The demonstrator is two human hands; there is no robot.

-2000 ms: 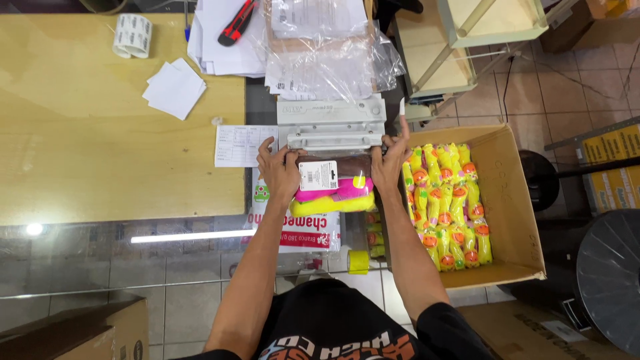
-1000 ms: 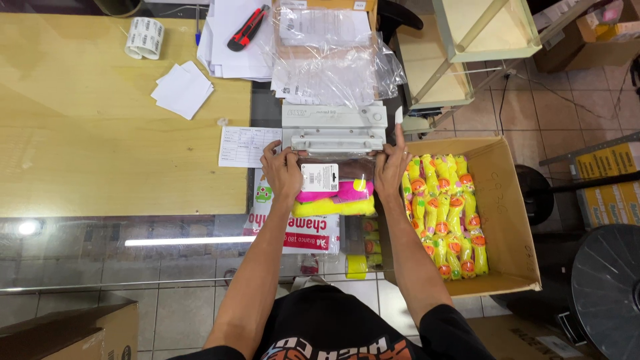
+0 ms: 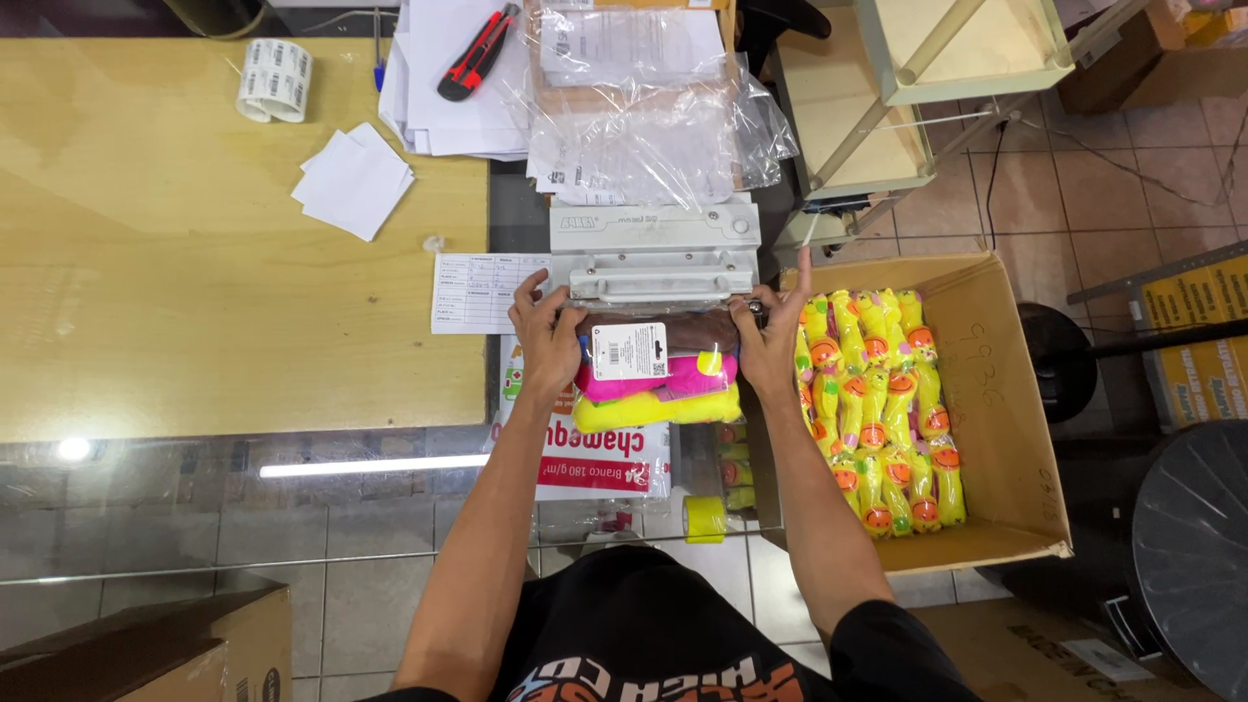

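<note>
A clear plastic bag of brown, pink and yellow soft items (image 3: 673,395), with a white tag (image 3: 629,351) bearing print and a barcode, lies at the front edge of a grey bag sealer (image 3: 653,253). My left hand (image 3: 548,336) grips the bag's upper left corner beside the sealer. At the upper right corner, my right hand (image 3: 775,336) pinches the bag between thumb and fingers, its index finger stretched forward. The bag's top edge is hidden at the sealer's bar. A printed paper ream pack (image 3: 595,463) lies partly under the bag.
At right stands a cardboard box (image 3: 1014,409) of wrapped yellow toys (image 3: 877,419). Beyond the sealer are plastic-covered papers (image 3: 643,127) and a red utility knife (image 3: 478,54). Left are a label roll (image 3: 275,80) and paper slips (image 3: 356,180). Yellow tape (image 3: 704,519) lies near the glass edge.
</note>
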